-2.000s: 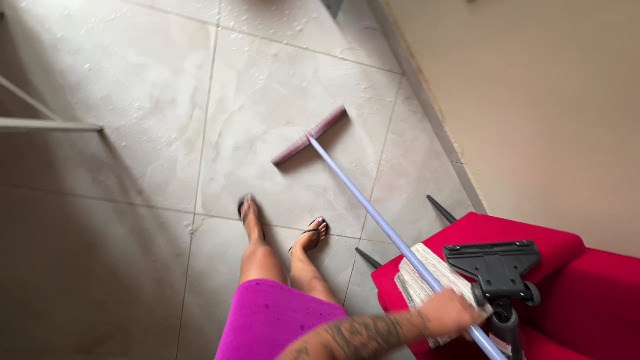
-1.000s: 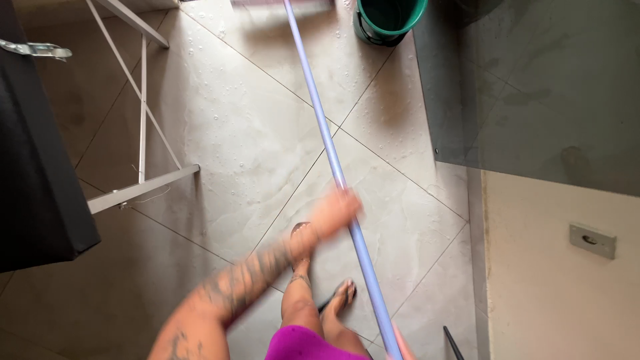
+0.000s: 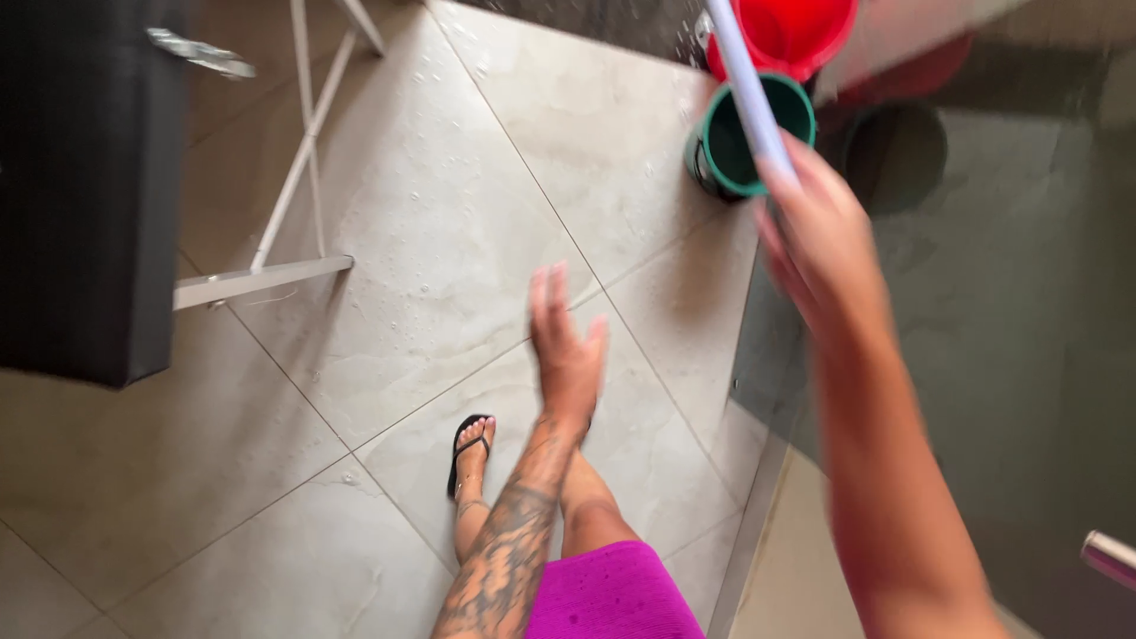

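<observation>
A lilac pole (image 3: 751,93) rises toward the top edge, and my right hand (image 3: 821,222) is closed around its lower part, blurred by motion. The far end of the pole is out of view. My left hand (image 3: 566,342), at the end of a tattooed forearm, is off the pole with its fingers apart, above the pale tiled floor (image 3: 497,257). Beyond my right hand stands a green bucket (image 3: 701,146), and a red bucket (image 3: 821,40) is right behind it. The pole passes in front of both.
A black padded piece of furniture (image 3: 80,195) is at the left, with a white metal frame (image 3: 266,282) on the floor. Dark glass-like panelling (image 3: 1021,311) borders the right side. Water drops dot the tiles. My foot in a black flip-flop (image 3: 470,453) is below.
My left hand, on the pole one second ago, has let go. The pole's squeegee head, seen earlier on the floor, is out of view. The red bucket has come into view.
</observation>
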